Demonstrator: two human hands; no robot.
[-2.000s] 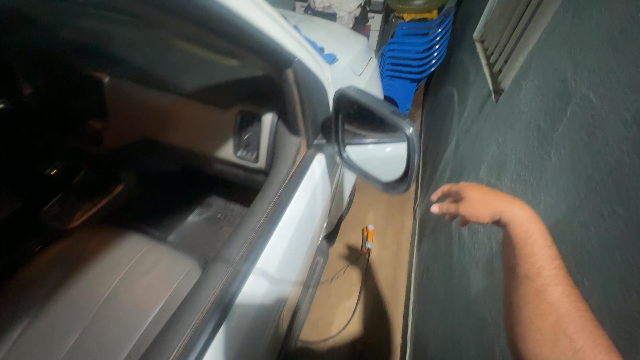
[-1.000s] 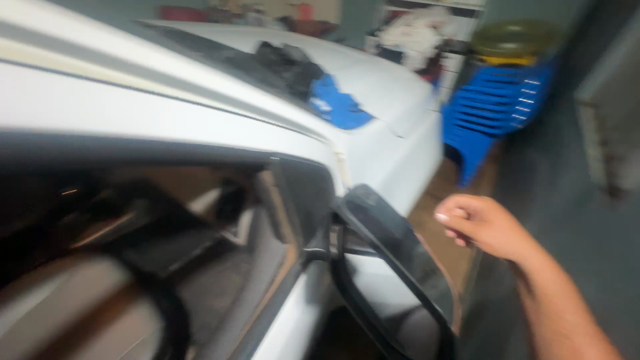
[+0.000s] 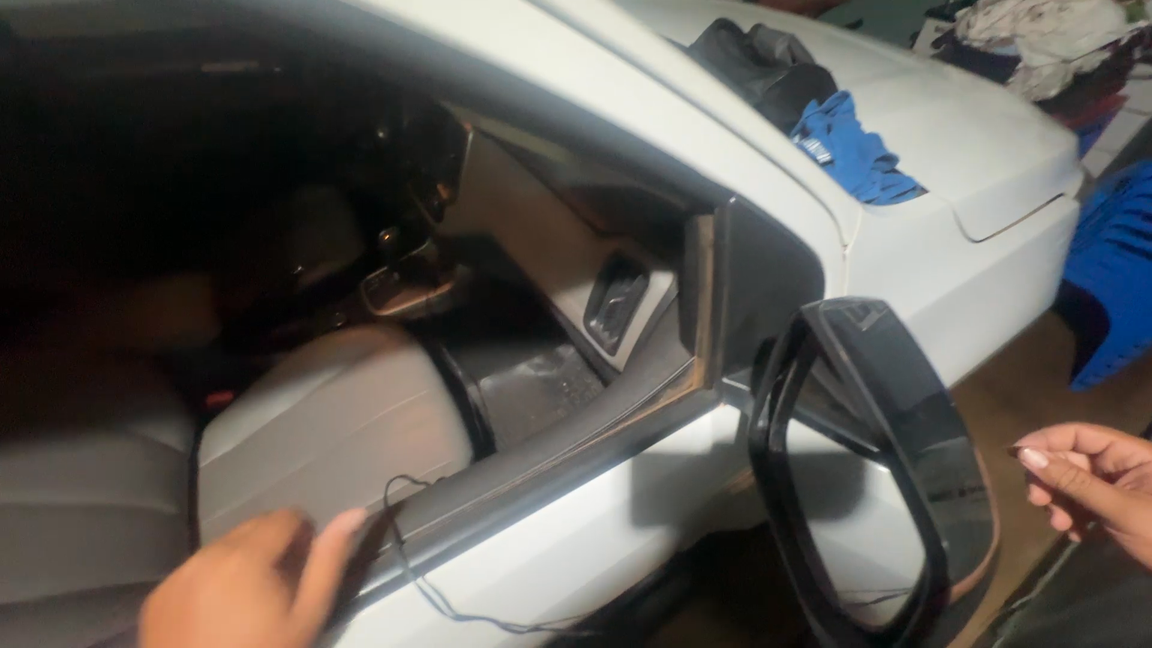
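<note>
My left hand (image 3: 247, 580), blurred, is at the door's window opening, thumb and fingers apart, with nothing visible in it. Just right of it a thin black cable (image 3: 423, 585) loops over the sill of the white car door (image 3: 576, 531) and hangs down outside. My right hand (image 3: 1084, 481) is at the right edge, beyond the side mirror (image 3: 927, 441). Its thumb and forefinger pinch a small dark thing too small to name. The mirror stands folded out from the door, between the two hands.
A grey car seat (image 3: 342, 423) shows through the open window. On the car's hood (image 3: 954, 108) lie a blue cloth (image 3: 850, 153) and a black cloth (image 3: 765, 67). Blue plastic chairs (image 3: 1120, 261) stand at the right, near a pile of fabric (image 3: 1044, 40).
My left hand has come into view at the window opening, and the cable over the door sill now shows. My right hand stays right of the mirror. The view has swung about.
</note>
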